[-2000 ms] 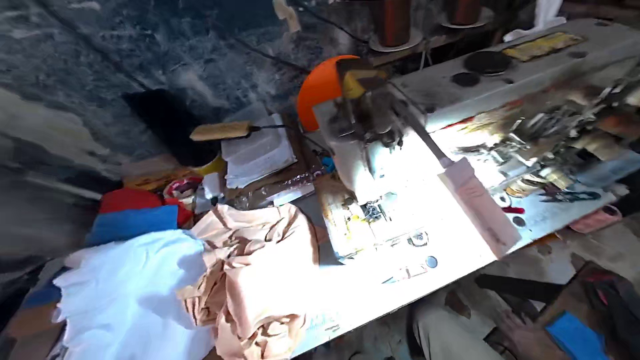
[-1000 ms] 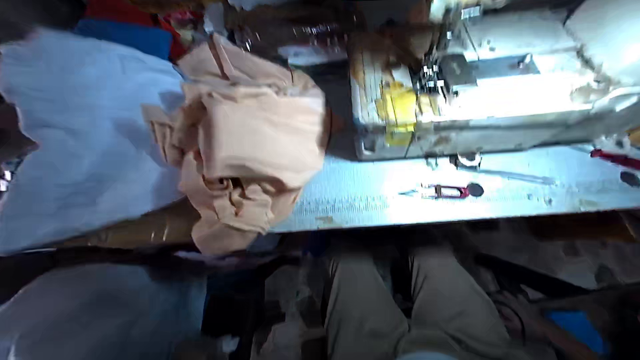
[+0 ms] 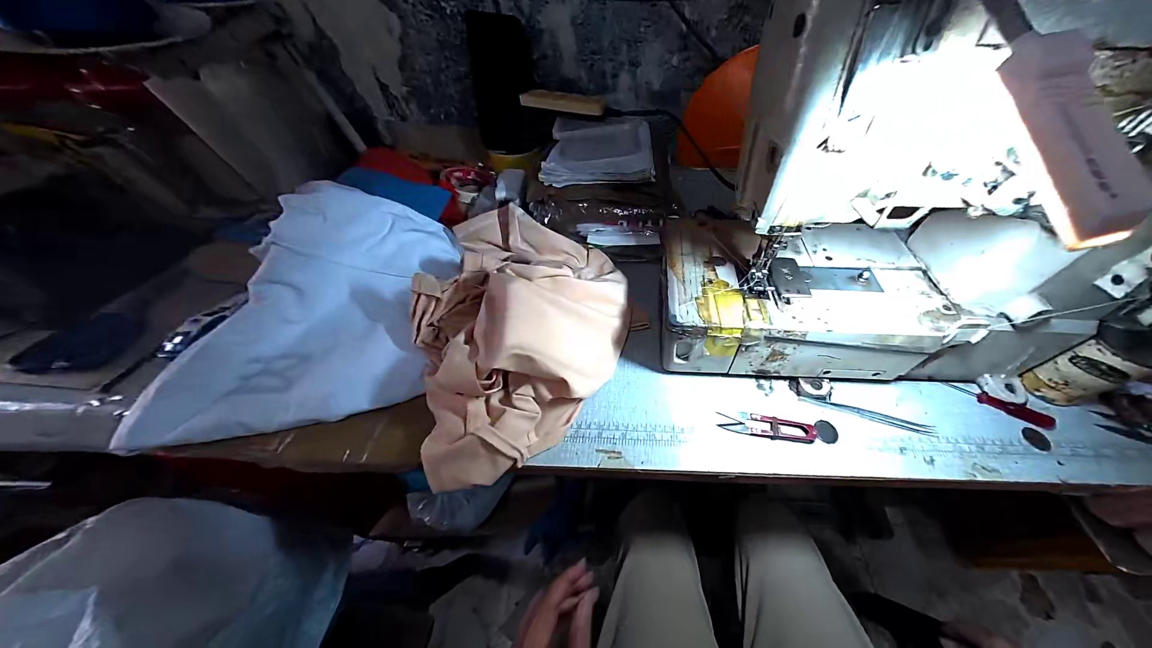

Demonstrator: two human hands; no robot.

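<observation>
My left hand (image 3: 562, 605) is low in the frame beside my left knee, below the table edge. Its fingers are extended, with a gap between them, and nothing shows in them; the palm is partly cut off. I cannot make out my right hand. Above my left hand, crumpled peach cloth (image 3: 549, 333) hangs slightly over the table edge and overlaps white cloth (image 3: 333, 315). To its right stands a sewing machine (image 3: 810, 346), its needle area brightly lit. Red-handled thread snips (image 3: 778, 428) and tweezers (image 3: 868, 414) lie in front of it.
A red-handled tool (image 3: 1017, 411) lies at the table's right. Behind the peach cloth are folded white pieces (image 3: 598, 153), a plastic-wrapped packet (image 3: 607, 218) and a wooden-handled tool (image 3: 562, 103). A pale plastic bag (image 3: 180, 576) sits below at left. An orange disc (image 3: 720, 108) stands behind the machine.
The view has swung considerably. My left hand now shows beside my left knee. The peach and white cloths remain side by side, and the snips stay before the machine.
</observation>
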